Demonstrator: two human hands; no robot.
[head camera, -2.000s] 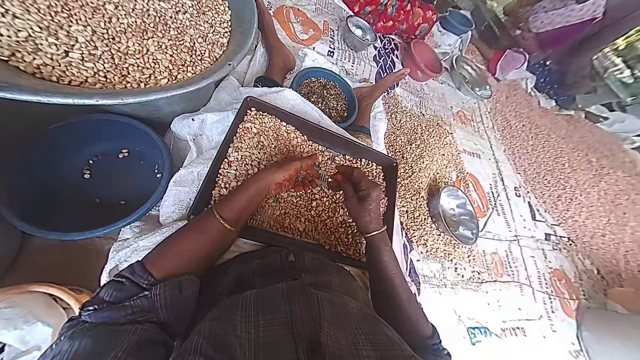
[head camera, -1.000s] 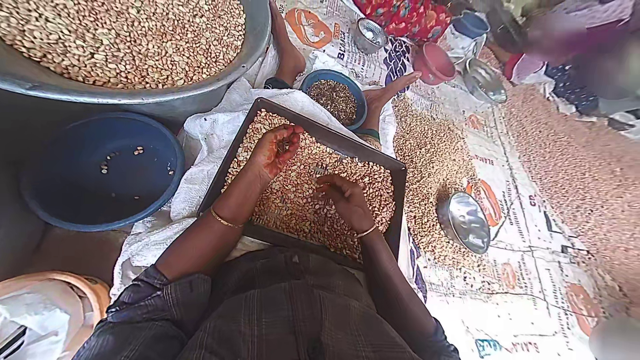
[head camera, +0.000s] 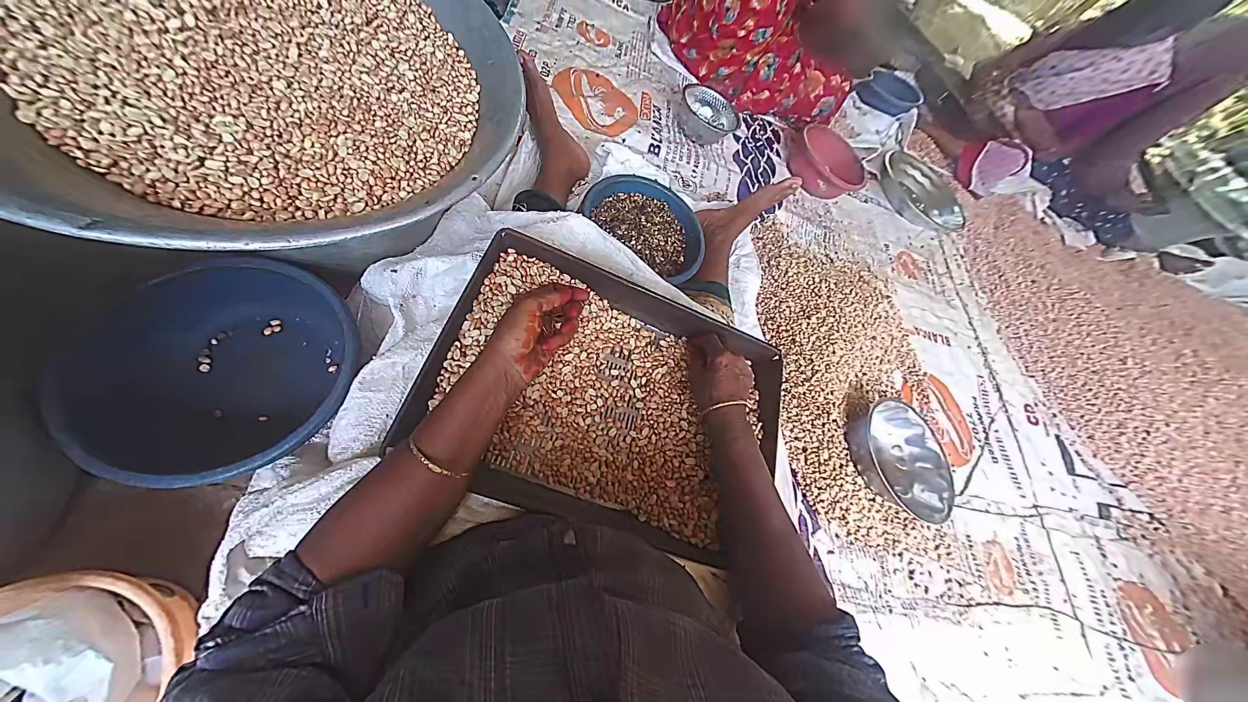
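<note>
A dark rectangular tray (head camera: 546, 499) lies across my lap, spread with pale and reddish shelled nuts or beans (head camera: 595, 429). Over its upper left part is my left hand (head camera: 538, 330), palm turned up and fingers curled; whether something small is in them cannot be told. My right hand (head camera: 720, 372) is down at the tray's right part, near the far rim, its fingertips hidden beneath the hand. Beyond the far rim stands a blue bowl (head camera: 694, 226) of small dark bits.
A large metal basin (head camera: 390, 229) heaped with nuts stands upper left, above a blue basin (head camera: 146, 390) holding several pieces. A steel bowl (head camera: 907, 458) rests among nuts on printed sacking at right. Other people sit beyond, near a red bowl (head camera: 827, 161) and a wide pinkish heap (head camera: 1102, 341).
My right hand has moved from the middle of the tray rightward to near its far right rim. My left hand, earlier close to the right one, is now apart from it.
</note>
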